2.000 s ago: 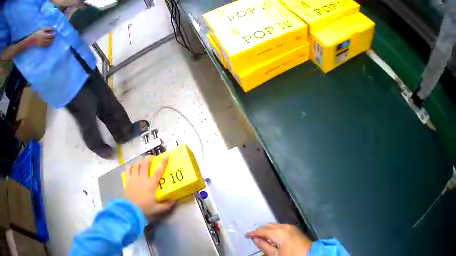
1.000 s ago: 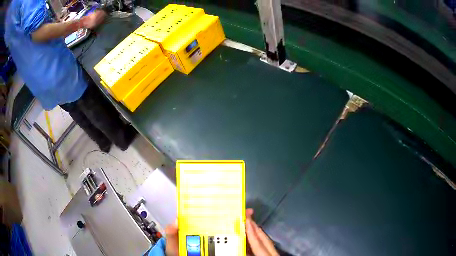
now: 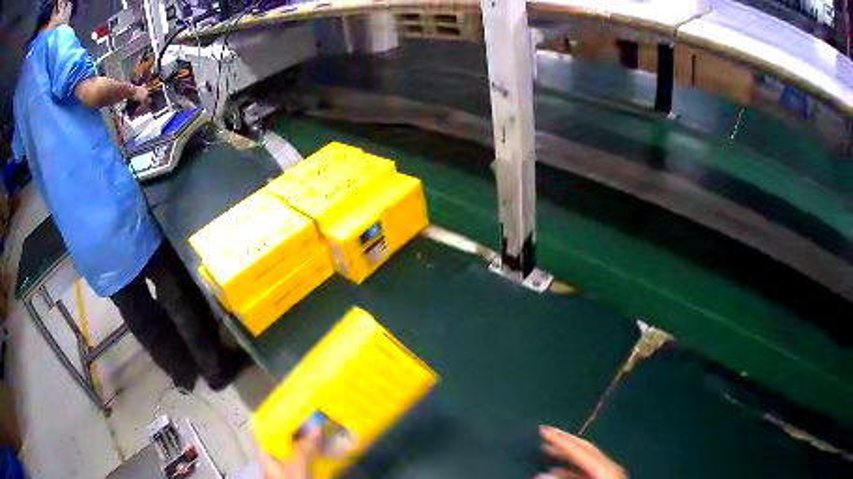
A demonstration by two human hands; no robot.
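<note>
A yellow retail box (image 3: 360, 388) is tilted over the near edge of the dark green bench, somewhat blurred. My left hand (image 3: 304, 458) holds its lower left end, cut off by the bottom edge of the picture. My right hand (image 3: 580, 454) is off the box, to its right, low in the picture, with fingers apart and nothing seen in it. A stack of yellow boxes (image 3: 271, 245) stands on the bench (image 3: 496, 351) just beyond the held box, one with a phone picture on its face.
A white scuffed post (image 3: 511, 131) is bolted at the bench's far side, beside the green conveyor belt (image 3: 458, 201). A person in a blue smock (image 3: 84, 159) stands at left by a pale unit (image 3: 164, 150). Part of the grey metal machine (image 3: 168, 449) shows at lower left.
The box has gone from the grey machine, through an upright hold between both hands, to a tilted hold near the stack. My right hand has let go. The view has swung right and up.
</note>
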